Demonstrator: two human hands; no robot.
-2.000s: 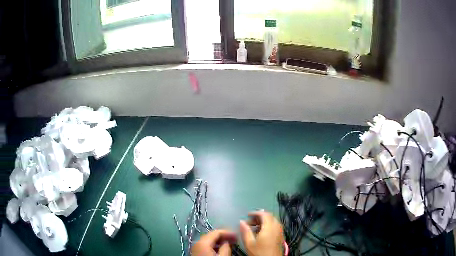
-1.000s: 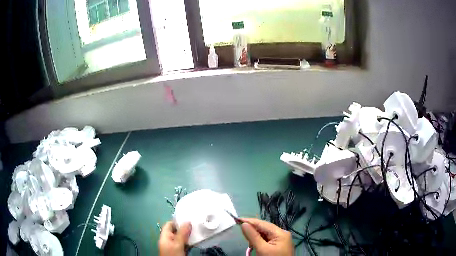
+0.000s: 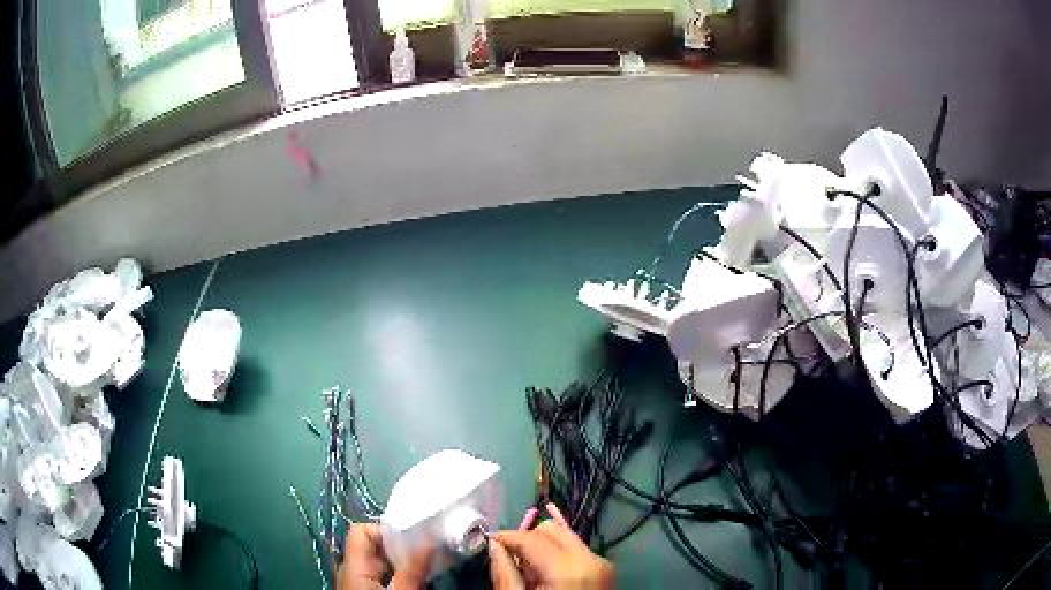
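A white plastic housing (image 3: 444,498) is tilted at the bottom centre, its round collar facing right. My left hand (image 3: 384,560) grips its lower left side. My right hand (image 3: 551,561) has its fingertips together at the collar; whether they pinch something small there is hidden. Pink curved handles, apparently pliers (image 3: 558,515), show just behind the right fingers. Thin lead wires (image 3: 334,444) lie left of the housing. Black cables (image 3: 588,455) lie bundled to its right.
White housings with black cables are piled at right (image 3: 910,236), a ribbed housing (image 3: 628,305) at the pile's edge. More white housings (image 3: 75,346) are heaped at far left. A loose housing (image 3: 211,355) and a ribbed one with cable (image 3: 173,513) stand near the pale line.
The view has shifted right and down. The held housing has turned its collar to the right. The dark tool tip seen in my right hand no longer shows at the housing. One loose housing left the centre.
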